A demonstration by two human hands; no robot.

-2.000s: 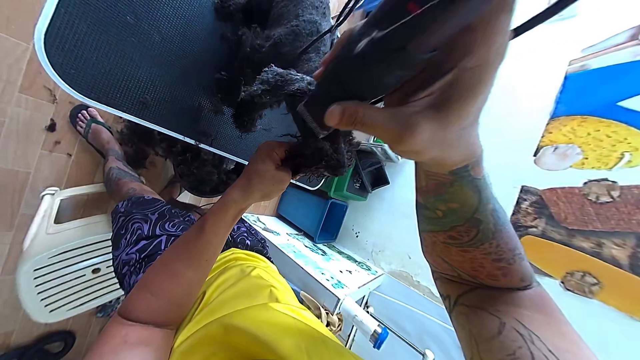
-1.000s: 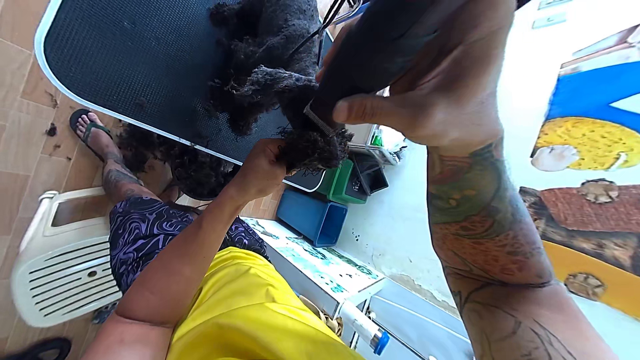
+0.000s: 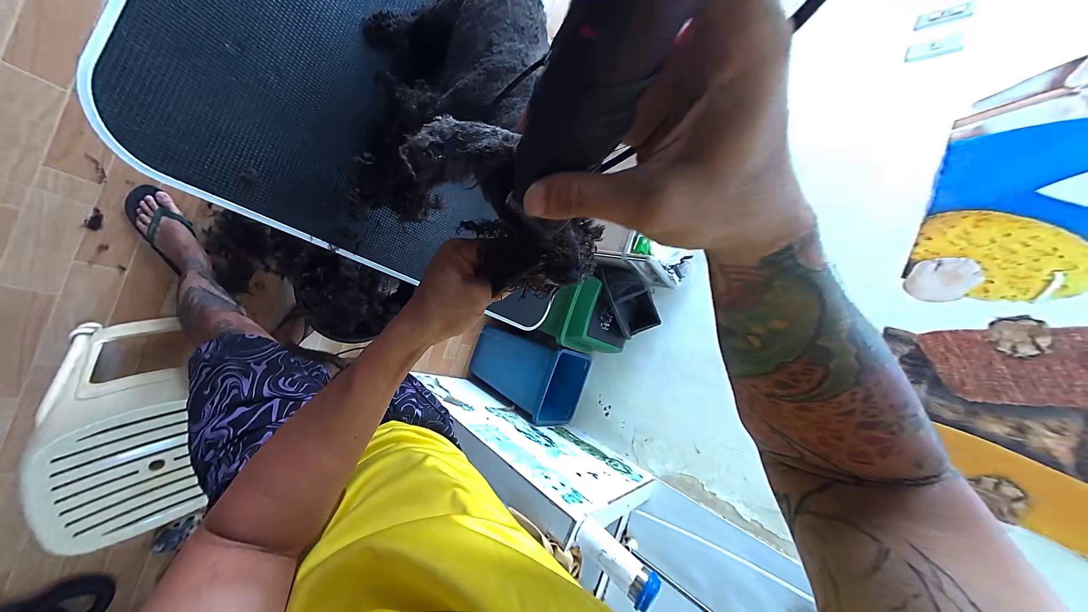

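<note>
A dark curly-coated dog (image 3: 497, 59) is on a black grooming table (image 3: 229, 102) with a pale rim, its head out of clear view. My left hand (image 3: 459, 280) grips the shaggy dark fur at the end of one of its legs (image 3: 544, 255). In my right hand (image 3: 697, 161) is a black electric hair clipper (image 3: 586, 85), thumb along its body, its blade end against the leg just above my left hand. Another leg (image 3: 450, 149), with greyish fur, lies beside the clipper. The fingers of my right hand are partly hidden behind the clipper.
Cut fur (image 3: 331, 289) lies in a dark heap below the table edge. A white plastic stool (image 3: 127, 467) stands at the left. Blue (image 3: 527, 374) and green (image 3: 582, 314) bins are near the wall, beside a white cabinet (image 3: 544, 459). A black cord runs past the dog.
The clipper and both hands stay at the same leg, with only small shifts. My left hand's hold on the fur continues.
</note>
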